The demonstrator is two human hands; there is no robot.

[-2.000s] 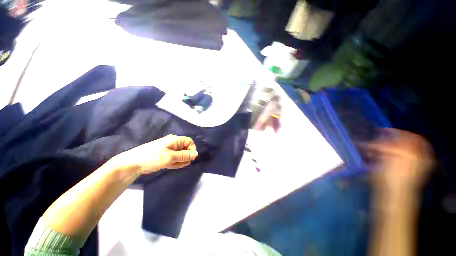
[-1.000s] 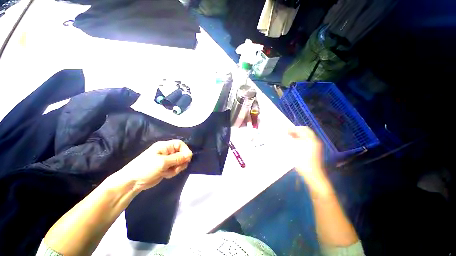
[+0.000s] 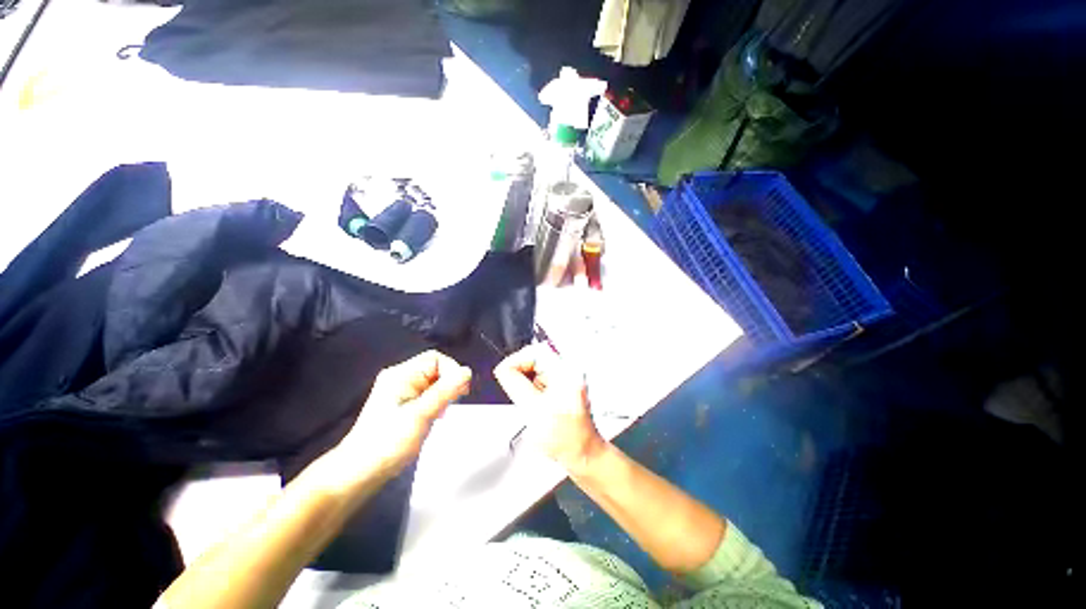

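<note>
The dark coat [image 3: 298, 345] lies across the table, with crinkled lining and a flat matt band near my hands. My left hand [image 3: 411, 399] is closed, thumb and fingertips pinched at the coat near its edge; what is between them is mostly hidden. My right hand [image 3: 550, 399] is just to its right, fingertips pinched and pointing toward it, a small gap between the hands. A thin glint, like a needle, stands out at the right fingertips. A slim dark red tool [image 3: 544, 338] shows partly behind my right hand.
Several dark thread spools [image 3: 391, 223] lie beyond the coat. A metal flask [image 3: 562, 226], red-orange bottle [image 3: 592, 264] and spray bottle [image 3: 568, 107] stand at the right edge of the white table [image 3: 667, 309]. A blue crate [image 3: 780, 262] is on the floor; another dark garment [image 3: 298, 45] lies far off.
My right hand has come in from the far right, over the crate and then the table corner, to beside my left hand. My left hand stays pinched at the coat. The view has shifted slightly.
</note>
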